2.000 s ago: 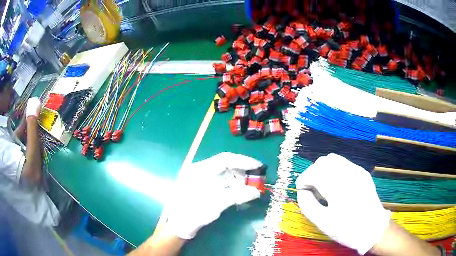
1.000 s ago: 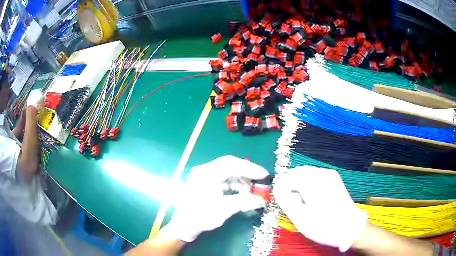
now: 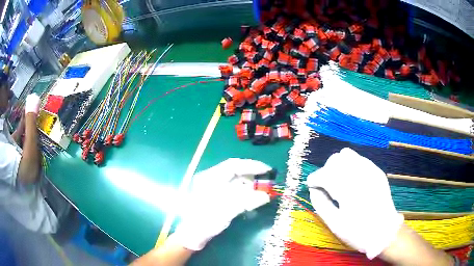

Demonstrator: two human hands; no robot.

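My gloved left hand (image 3: 223,200) holds a red-and-black connector (image 3: 264,186) between thumb and fingers. A yellow wire (image 3: 298,196) and a red wire run from the connector's right side and pass behind my right hand. My gloved right hand (image 3: 356,202) is over the wire bundles, its fingers bent, fingertips a little right of the connector. Whether it grips a wire is hidden. Below it lie yellow wires (image 3: 442,229) and red wires (image 3: 322,255), with pale tips along their left edge.
Loose connectors (image 3: 280,78) are heaped at the back. Blue wires (image 3: 353,127) and divider strips (image 3: 431,149) lie at the right. Finished leads (image 3: 112,104) lie at the left on the green table (image 3: 166,124). Another person's arm (image 3: 32,150) is beside a pale tray (image 3: 106,60).
My right hand went left to the connector, then moved back right and slightly up, away from it. My left hand still holds the connector, now with the wires clearly showing.
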